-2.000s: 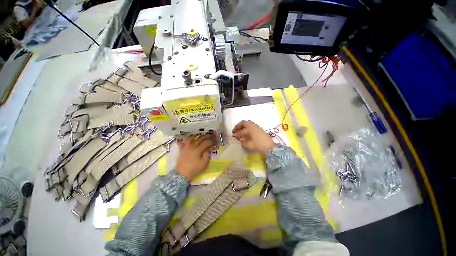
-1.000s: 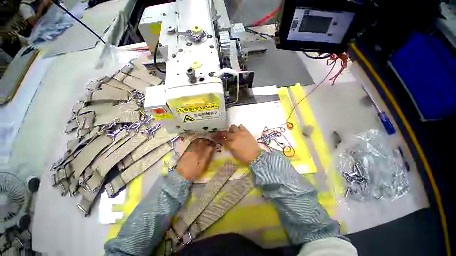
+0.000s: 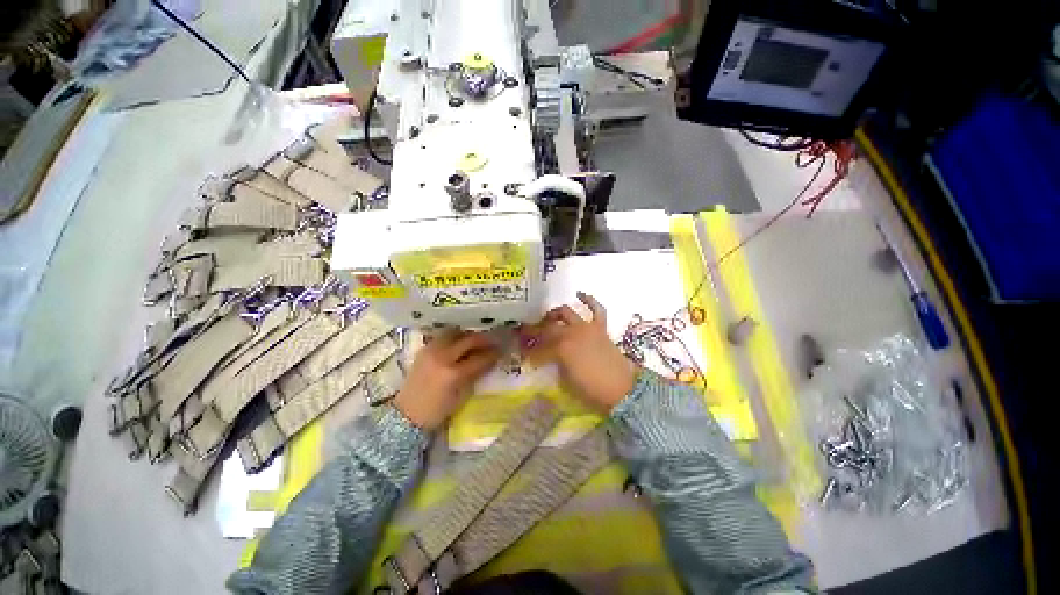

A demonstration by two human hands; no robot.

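Note:
The white sewing machine head (image 3: 465, 262) stands in front of me with a yellow warning label. My left hand (image 3: 444, 374) and my right hand (image 3: 585, 352) are just below it, fingertips close together at a small metal piece (image 3: 514, 363). The fingers are bent around the work under the head, and what they pinch is mostly hidden. Webbing straps (image 3: 494, 494) run from near the hands down toward me, with metal buckles at their lower ends. They lie on the yellow-taped surface.
A fanned pile of finished straps (image 3: 250, 337) lies left. A clear bag of silver hooks (image 3: 889, 447), a blue-handled tool (image 3: 928, 316) and loose red thread (image 3: 697, 314) lie right. Small hooks (image 3: 653, 346) lie beside the thread. The control panel (image 3: 790, 64) is upper right, a fan (image 3: 21, 453) lower left.
My right hand first moved left to the left hand under the machine head, and now sits slightly apart with a finger raised. The camera view has shifted, so the machine appears further right.

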